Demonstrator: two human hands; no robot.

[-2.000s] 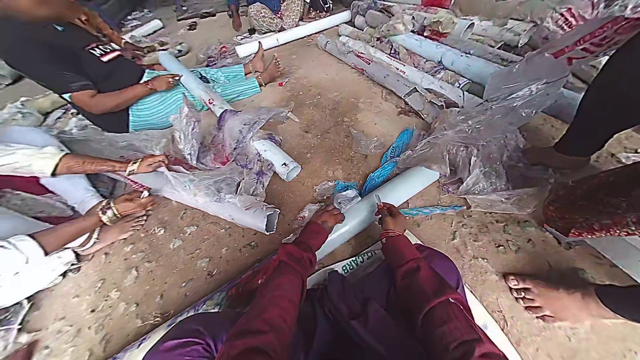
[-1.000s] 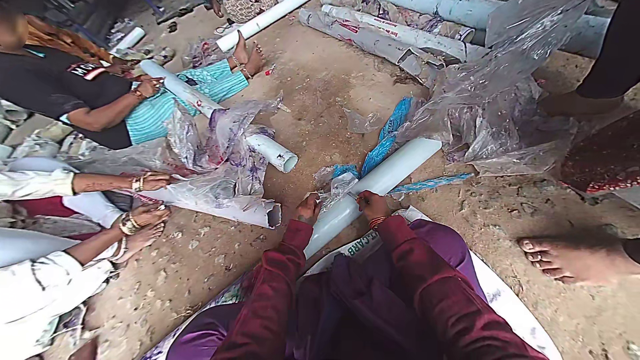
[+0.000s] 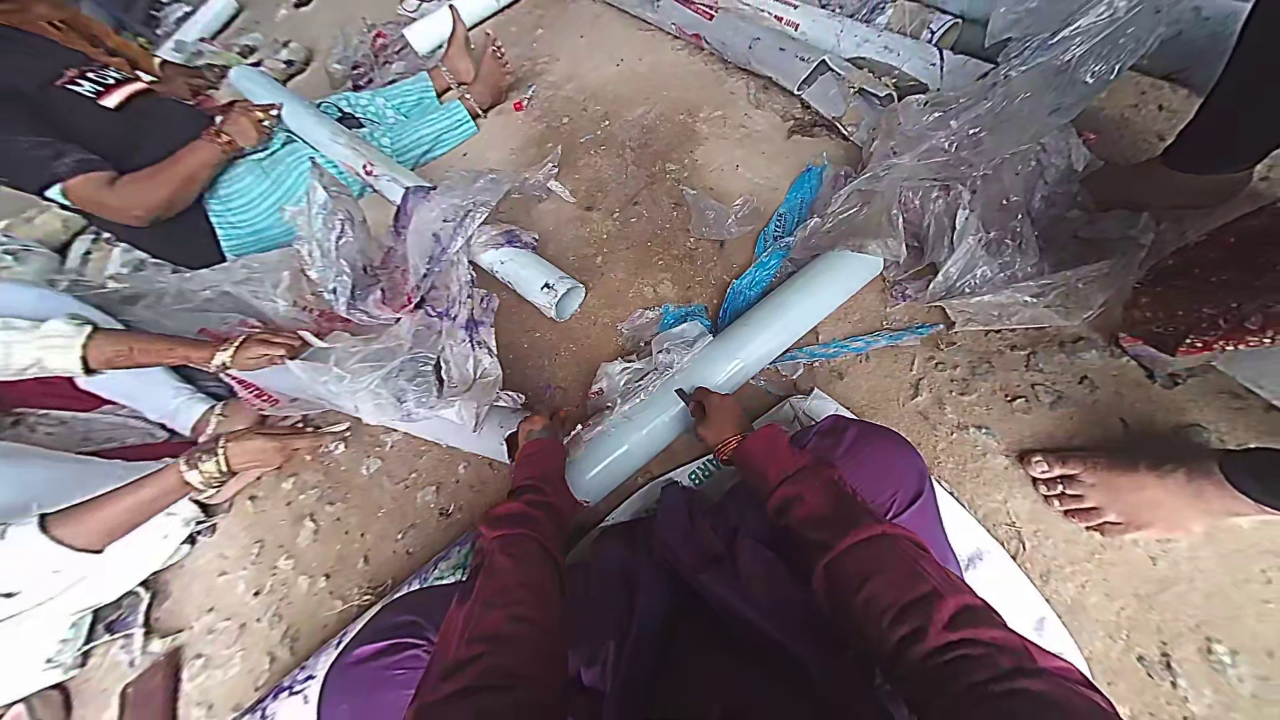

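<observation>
A pale grey-white plastic roll or tube (image 3: 735, 355) lies slantwise on the ground in front of my lap. My left hand (image 3: 540, 428) is at its near left side, fingers bent against crumpled clear plastic film (image 3: 640, 375); what it grips is unclear. On the right side of the tube, my right hand (image 3: 718, 415) is closed on a small dark tool (image 3: 684, 396), whose tip is close to the tube's surface. Beyond the tube lie strips of blue plastic film (image 3: 775, 245), and another blue strip (image 3: 860, 343) sticks out on its right.
At left, a co-worker's hands (image 3: 255, 455) are beside a film-covered tube (image 3: 450, 425). Another seated person (image 3: 130, 150) holds a long tube (image 3: 340, 145). Clear plastic film (image 3: 1000, 200) is heaped at right, near a bare foot (image 3: 1130, 490). More tubes (image 3: 730, 40) lie at the back.
My left hand has moved down and left along the tube, to its near end. The film by the tube lies more spread along its left side.
</observation>
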